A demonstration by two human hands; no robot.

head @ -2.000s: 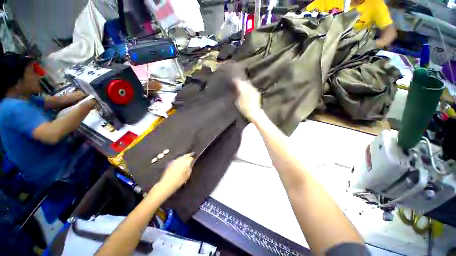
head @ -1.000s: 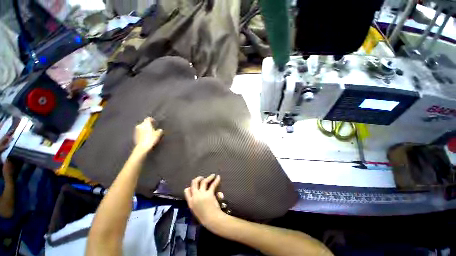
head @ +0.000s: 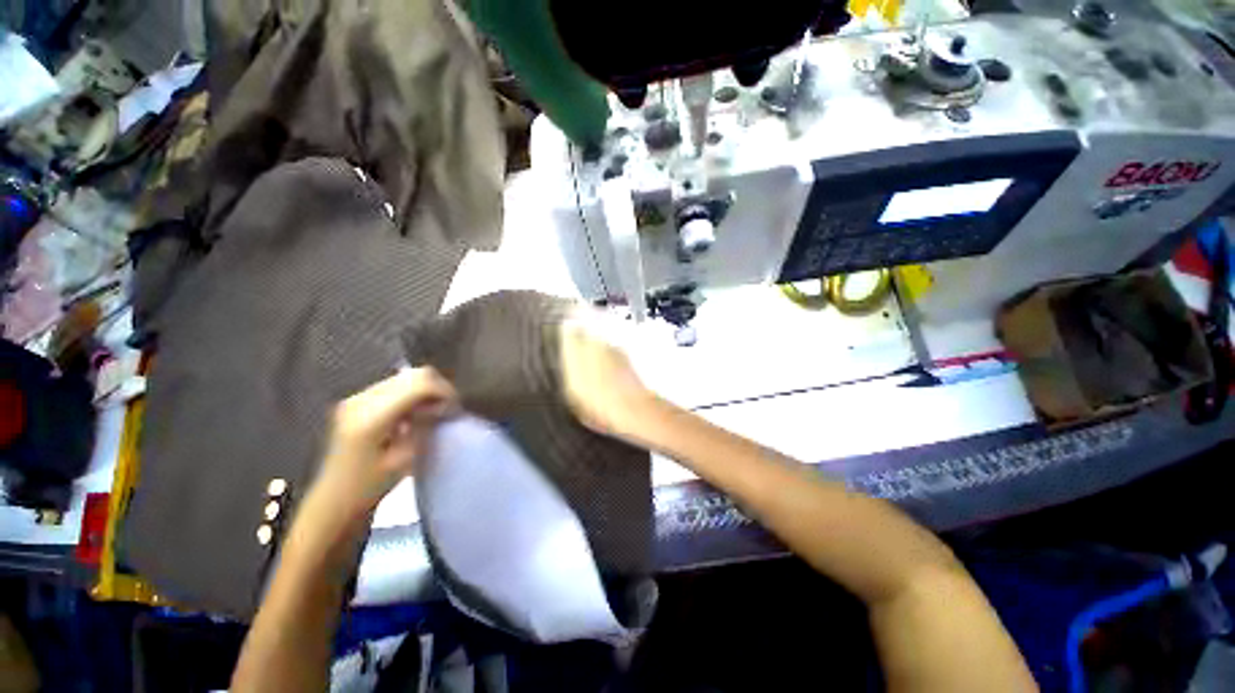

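A brown finely ribbed garment panel [head: 271, 325] lies at the left of the white sewing table, with a short row of pale buttons near its lower part. A second brown part [head: 522, 366] is lifted and folded, with a smooth white cloth piece [head: 501, 521] showing below it. My left hand [head: 386, 420] pinches the edge at the top of the white cloth. My right hand [head: 596, 372], blurred, is on the right side of the lifted brown cloth; its fingertips are unclear. The sewing machine's needle area [head: 673, 309] is right of my right hand, with no cloth under it.
Crumpled brown-olive fabric [head: 393, 95] is piled behind the panel. Yellow scissor loops [head: 853, 291] lie behind the needle. A slim red and blue tool [head: 968, 363] and a cardboard box [head: 1111, 345] are at right. A measuring tape [head: 921, 474] runs along the front edge.
The view has shifted right and closer to the machine. The brown cloth's right part, flat before, is now lifted and folded, exposing white cloth. Both hands have moved closer together on it.
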